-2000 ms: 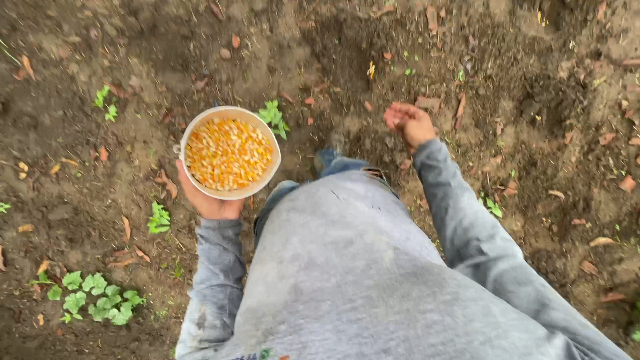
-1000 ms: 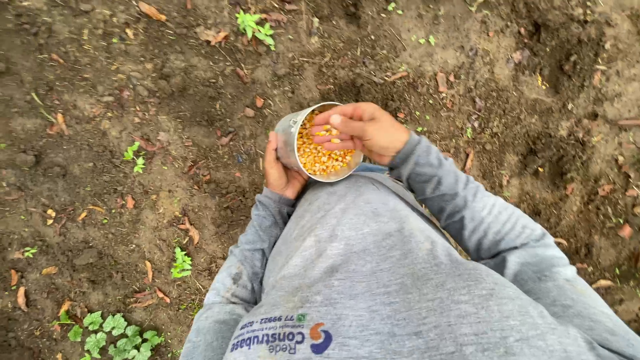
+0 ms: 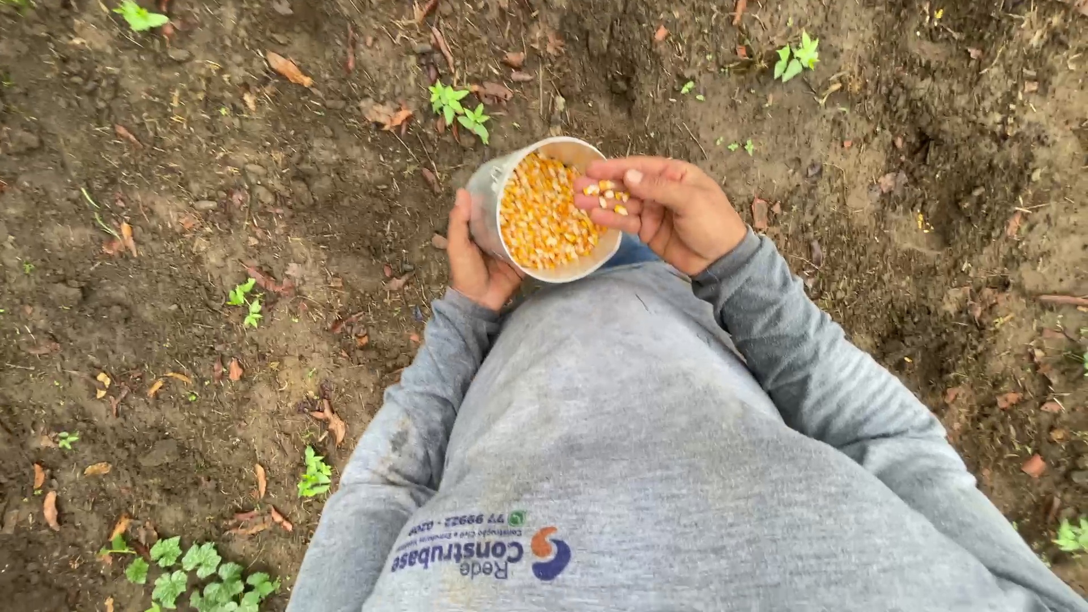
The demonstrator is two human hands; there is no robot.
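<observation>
My left hand [image 3: 478, 263] grips a pale round container [image 3: 489, 204] by its outer side, and the container tilts a little toward my right. Yellow and whitish corn kernels [image 3: 548, 212] fill much of it. At the container's right rim, my right hand [image 3: 676, 208] is turned palm up, with several kernels [image 3: 607, 195] lying on its fingers and the thumb over them. Part of the container's opening is hidden behind these fingers.
Bare brown soil [image 3: 340, 170] with dry leaves surrounds me. Small green seedlings [image 3: 459, 110] grow just beyond the container, and a leafy plant [image 3: 204, 574] stands at the lower left. My grey shirt [image 3: 612, 425] bears printed writing.
Two seconds ago my right hand was away from the container, over the soil; one second ago it was over the kernels. Now it is at the right rim with kernels showing on its fingers.
</observation>
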